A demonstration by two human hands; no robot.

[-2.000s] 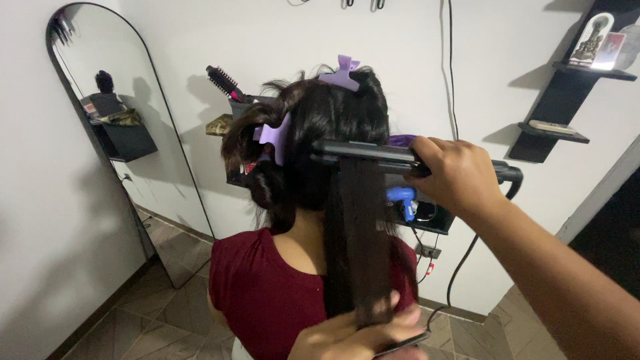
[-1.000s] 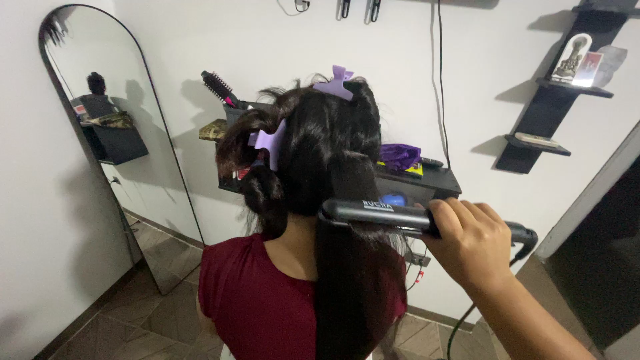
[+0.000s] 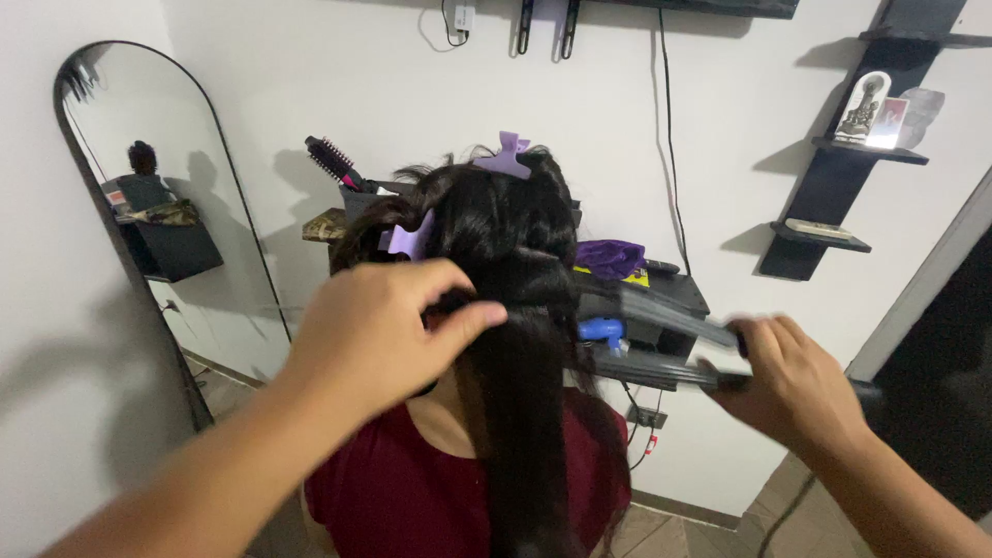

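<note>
A seated person in a maroon top (image 3: 387, 480) has their back to me, with long dark hair (image 3: 523, 403) hanging down behind. Two purple claw clips hold upper sections, one on the crown (image 3: 508, 157) and one at the left (image 3: 411, 236). My left hand (image 3: 395, 325) is over the left side of the hair, thumb and fingers curved; whether strands are between them I cannot tell. My right hand (image 3: 790, 380) grips a black flat iron (image 3: 666, 314) on the right, its two arms spread apart and blurred, their tips near the hair's right edge.
An arched mirror (image 3: 174, 232) leans at the left. Beyond the person are a dark wall shelf (image 3: 686, 298) with a purple cloth (image 3: 612, 258) and a blue hair dryer (image 3: 603, 329), plus a round brush (image 3: 337, 161) in a container. The iron's cord (image 3: 787, 511) hangs at lower right.
The flat iron, closed on the hair a second ago, is now spread apart and farther right. My left hand, low on the hair two seconds ago and unseen one second ago, is now up at the left.
</note>
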